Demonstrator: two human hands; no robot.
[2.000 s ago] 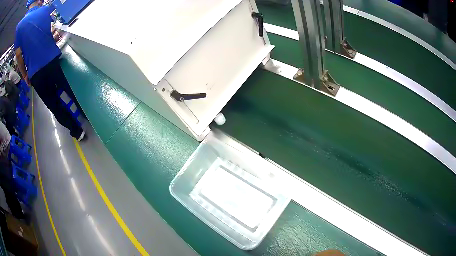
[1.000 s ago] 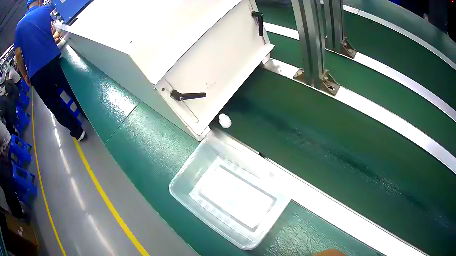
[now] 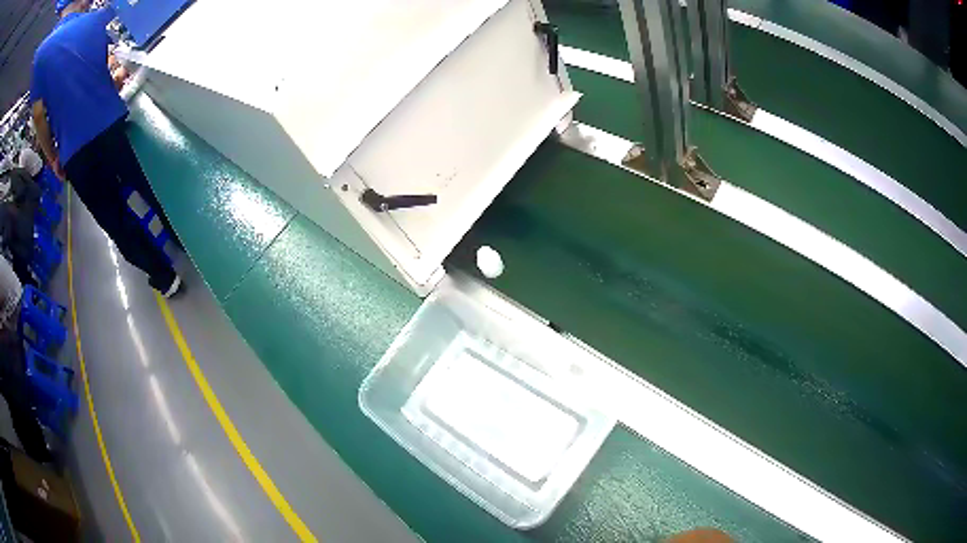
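A white round piece (image 3: 489, 262) lies on the dark green conveyor belt (image 3: 657, 308), just outside the white machine housing's opening. A clear rectangular plastic bin (image 3: 386, 416) stands on the green bench beside the belt, against the guide rail; a pale rectangle shows in its base and no parts can be made out in it. A small blurred skin-toned patch shows at the bottom edge, right of centre. It may be part of one of my hands, but I cannot tell which; no fingers or grip can be seen. Nothing is seen touching the white piece.
The white machine housing (image 3: 308, 95) with black levers spans the belt. Grey metal posts (image 3: 663, 95) with bolted feet stand on the rail behind. A person in blue (image 3: 85, 90) stands at the bench at the upper left. Blue stools (image 3: 48, 377) line the grey floor.
The white round piece has come out from under the housing edge and moved right and slightly down along the belt. The bin and the skin-toned patch stay about where they were.
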